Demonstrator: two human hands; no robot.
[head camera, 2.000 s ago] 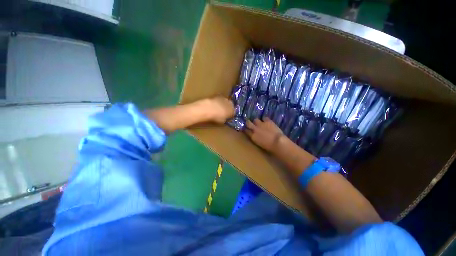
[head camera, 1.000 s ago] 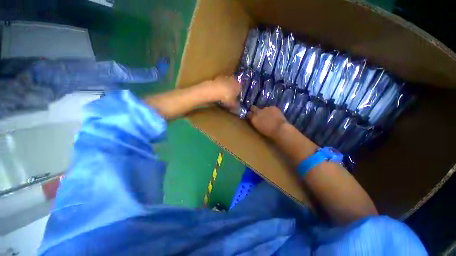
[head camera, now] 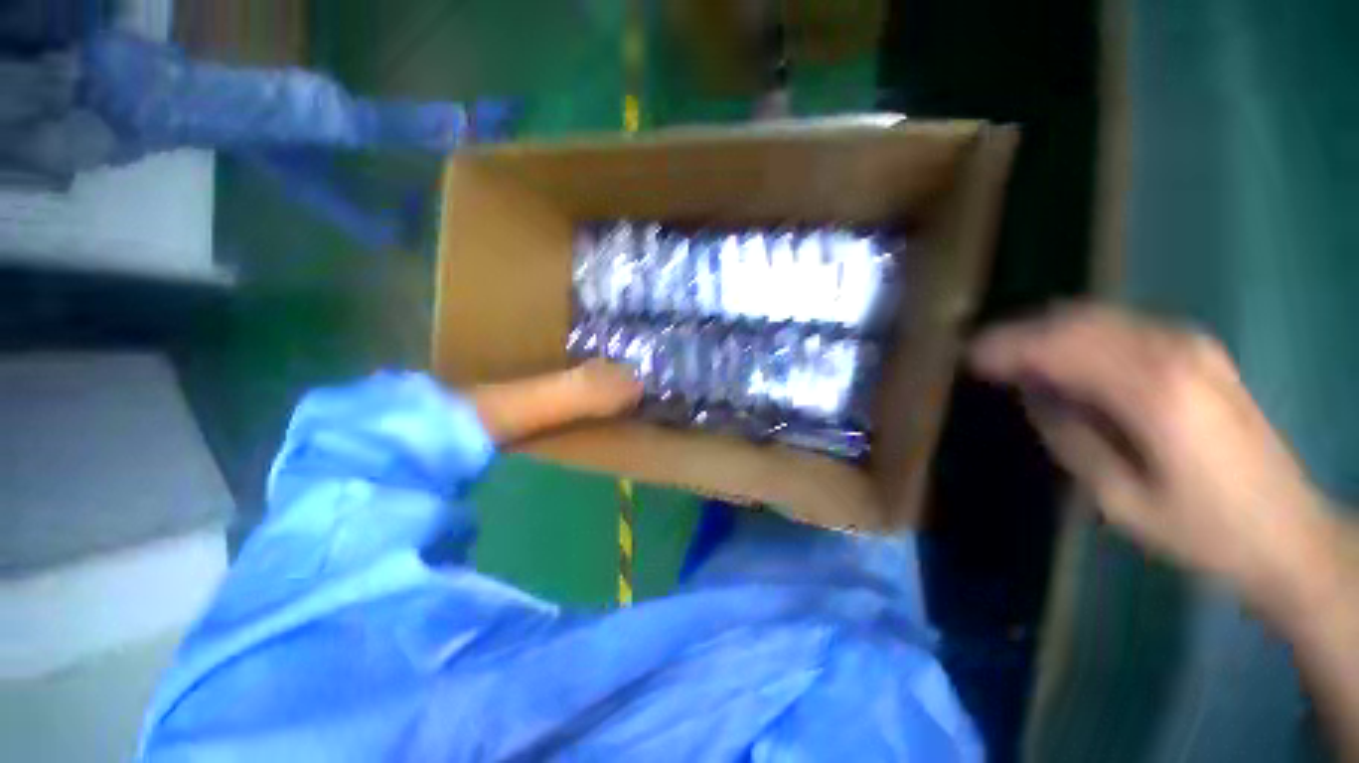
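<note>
The open brown carton (head camera: 507,254) stands in front of me. Two rows of bagged units (head camera: 790,283) in shiny film stand on edge inside it. My left hand (head camera: 604,391) is inside the carton, over the left part of the near row; its fingertips are blurred, and I cannot tell whether it grips a unit. My right hand (head camera: 1140,425) is outside the carton at the right, blurred, with nothing seen in it and its fingers apart.
A green bench surface (head camera: 1237,194) runs along the right. Another person in blue (head camera: 268,112) is at the upper left, near pale grey and white surfaces (head camera: 90,447). The floor (head camera: 552,544) is green with a yellow-black line.
My right hand has left the carton and moved right, towards the bench. My left hand stays in the carton. The view has turned, and the other person's arm reaches along the carton's far left.
</note>
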